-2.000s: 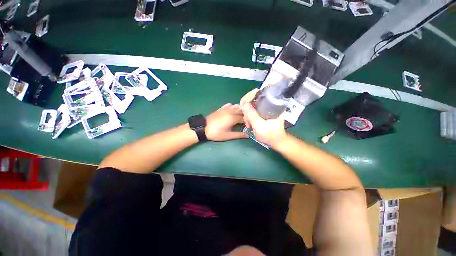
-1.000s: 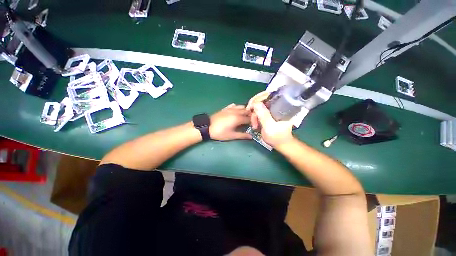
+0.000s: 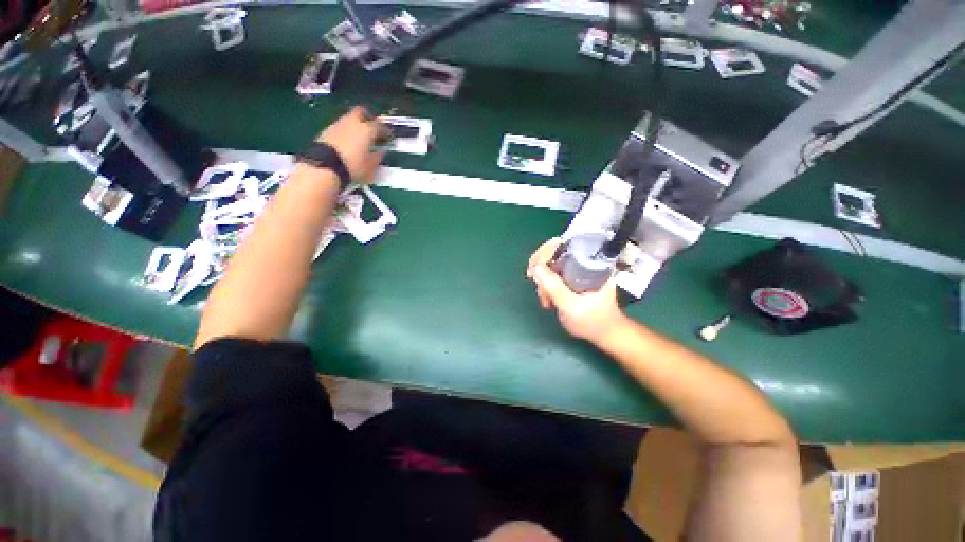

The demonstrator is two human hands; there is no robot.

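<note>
My right hand (image 3: 577,294) is closed around the thick grey electric screwdriver (image 3: 585,263), in front of the silver-grey screw feeder (image 3: 677,185). The screwdriver's tip is hidden. My left hand (image 3: 358,146), with a black watch on the wrist, is stretched over the white lengthwise strip. Its fingertips are at the left edge of a white plastic housing (image 3: 411,134); whether they grip it cannot be told. Another white housing (image 3: 529,155) with a green circuit board lies to the right. My left forearm partly covers a loose pile of white housings (image 3: 228,224).
A second driver station (image 3: 143,196) stands at the far left. A black pouch (image 3: 799,286) and a small brush (image 3: 713,329) lie right of the feeder. A slanting grey support (image 3: 815,116) rises behind it. More housings lie across the back. Cardboard boxes (image 3: 899,492) are below the edge.
My left hand has left the spot beside my right hand and reached forward-left. The housing part under my hands no longer shows. The screwdriver sits slightly lower in view, which has also shifted.
</note>
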